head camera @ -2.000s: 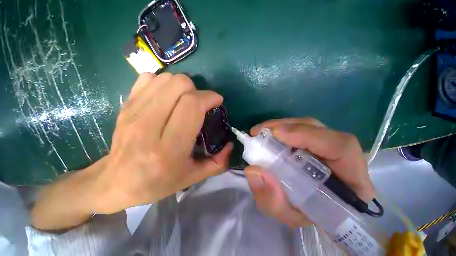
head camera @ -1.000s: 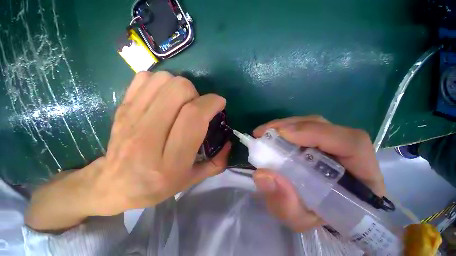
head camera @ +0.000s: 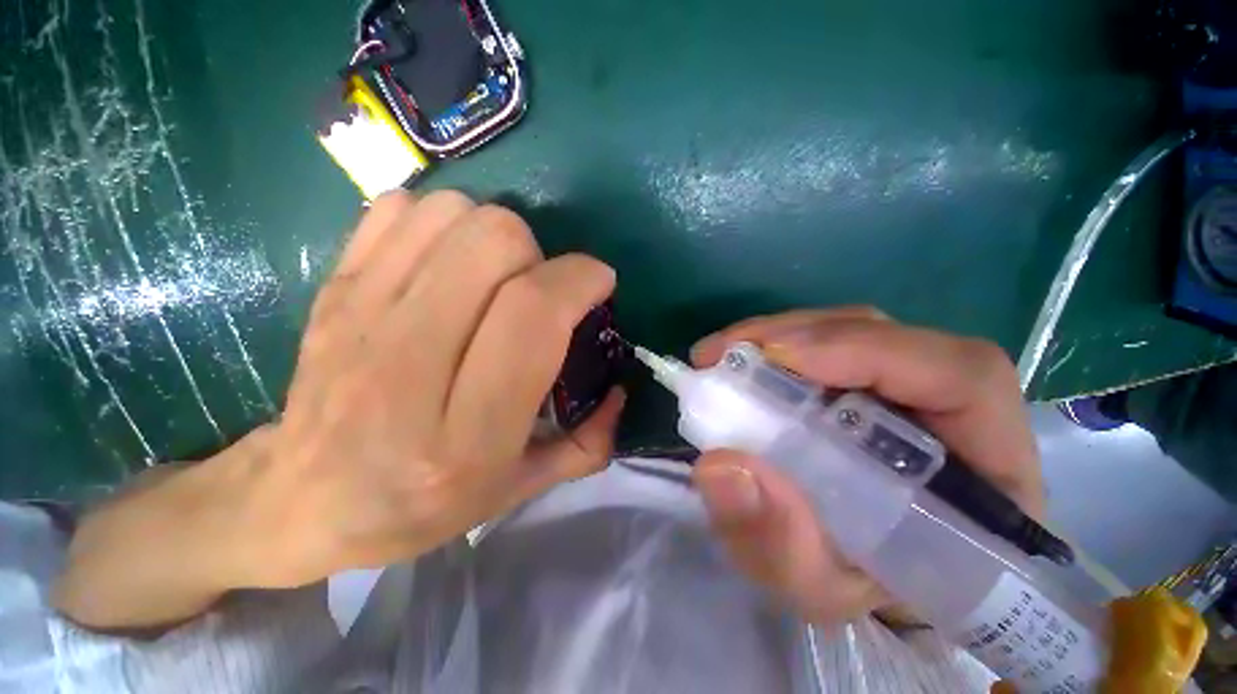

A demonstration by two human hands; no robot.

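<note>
My left hand (head camera: 407, 366) grips a small black watch housing (head camera: 586, 363) between thumb and fingers above the green bench. Most of the housing is hidden by the fingers; its open inner side faces right. My right hand (head camera: 882, 420) holds a fat clear-white glue syringe (head camera: 828, 495) with a printed label and a yellow-orange adapter (head camera: 1156, 643) at its rear. A slim black pen-like tool (head camera: 997, 504) lies along the syringe. The pale needle (head camera: 654, 359) points at the housing's right edge; I cannot tell whether it touches.
An open housing (head camera: 448, 75) lies on the green bench (head camera: 814, 95) at the upper left, with a yellow and white battery (head camera: 372, 141) beside it. A pale hose (head camera: 1096, 244) runs at the right near the blue-fronted dispenser (head camera: 1211, 224) with its round gauge.
The syringe and my right hand have shifted slightly right. The housing in my left hand is tilted more. The open housing and battery appear slightly further up and left in view.
</note>
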